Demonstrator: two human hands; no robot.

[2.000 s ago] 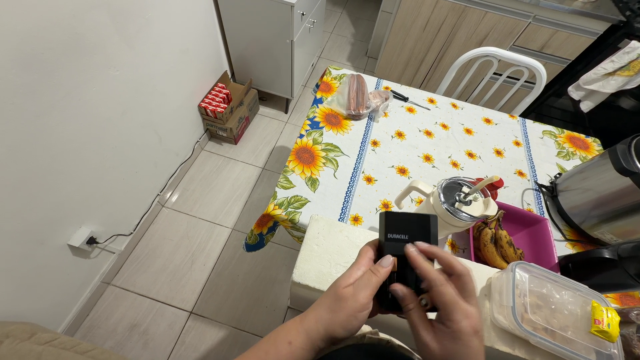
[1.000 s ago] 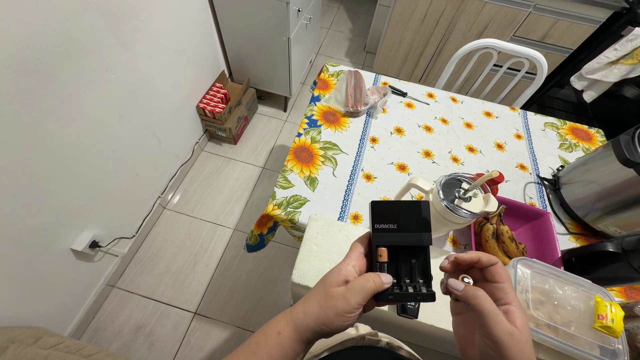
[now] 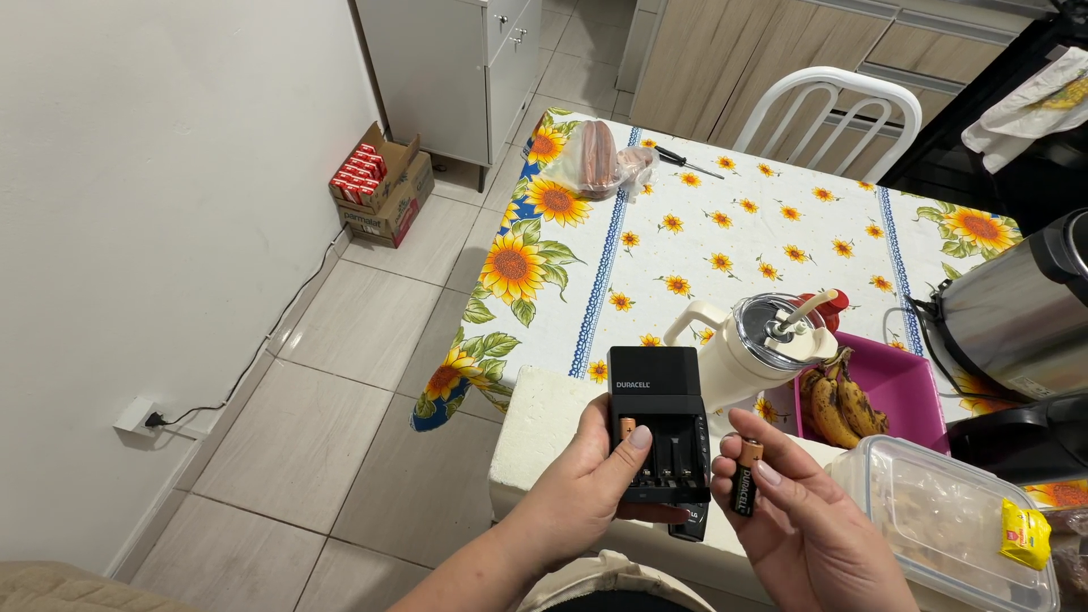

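My left hand [image 3: 586, 480] holds a black Duracell battery charger [image 3: 656, 382] from its left side, the thumb lying over the left slot. One copper-topped battery [image 3: 627, 427] sits in that slot, partly hidden by the thumb; the slots to its right hold no battery. Just right of the charger, my right hand [image 3: 803, 510] grips a second Duracell battery [image 3: 745, 480] between thumb and fingers, copper end up. Below the charger, the end of a black LG remote control [image 3: 688, 523] shows over a white foam box [image 3: 531, 438].
Behind the charger stands a cream tumbler [image 3: 722, 365] with a straw. A pink bin [image 3: 914, 391] holds bananas [image 3: 837, 408]. A lidded plastic container [image 3: 943, 518] is at the lower right, a metal appliance [image 3: 1020, 306] beyond. A bag of sausages [image 3: 595, 161] and a screwdriver [image 3: 688, 161] lie on the sunflower tablecloth [image 3: 722, 221].
My right hand has moved off the charger to its right side; the battery in its fingers now shows plainly. My left hand still holds the charger.
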